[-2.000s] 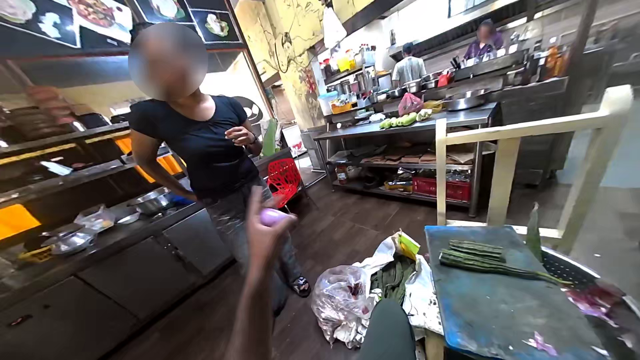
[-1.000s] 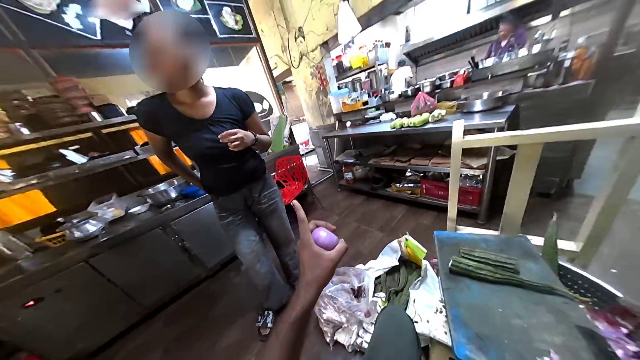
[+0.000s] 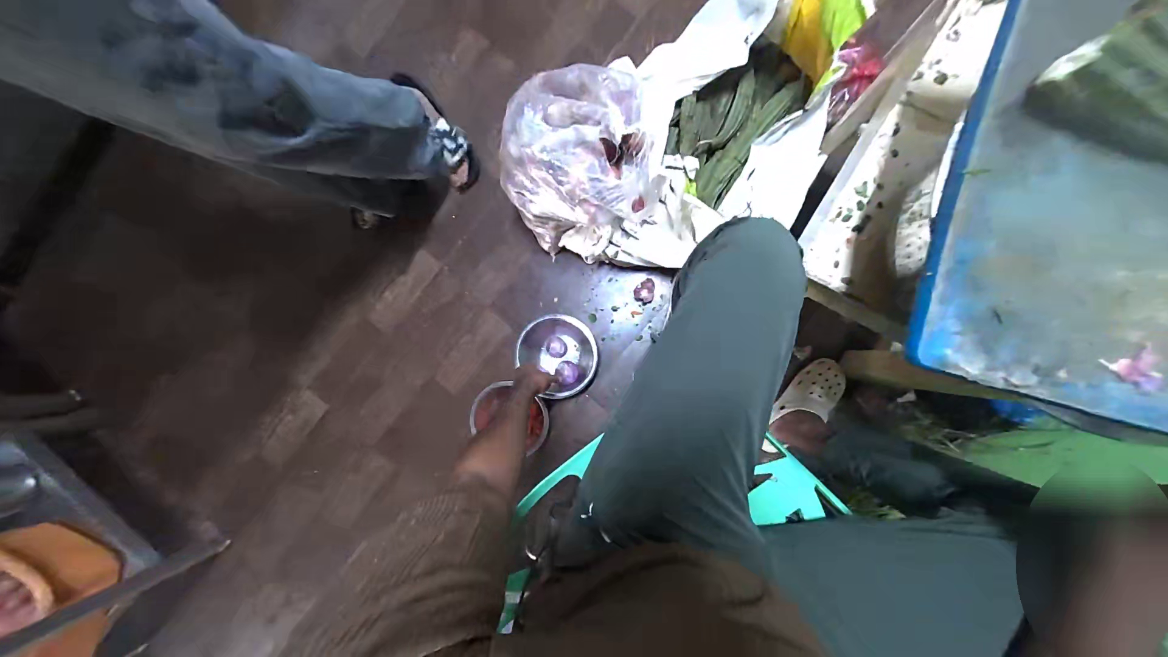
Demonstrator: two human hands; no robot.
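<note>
My left hand (image 3: pixel 537 379) reaches down to the near side of a round steel bowl (image 3: pixel 594 358) on the floor. Purple onions (image 3: pixel 556 346) lie in the bowl, and my fingertips are beside or on one of them; whether they grip it I cannot tell. A second steel bowl (image 3: pixel 474 422) with red contents sits under my wrist, partly hidden. At the lower right edge is a blurred brown shape, possibly my right hand or forearm; its fingers cannot be made out. A blue-edged cutting board (image 3: pixel 1049 265) at the right carries green vegetables (image 3: pixel 1113 91) and a purple scrap.
A clear plastic bag (image 3: pixel 575 146) and an open white sack with long green vegetables (image 3: pixel 739 119) stand ahead on the floor. Another person's leg (image 3: pixel 274 109) is at the upper left. My raised knee is right of the bowls, above a green plastic seat (image 3: pixel 789 488).
My left hand was raised, with a purple onion in it a second ago; now it is down at the bowl. The view has swung down to the floor.
</note>
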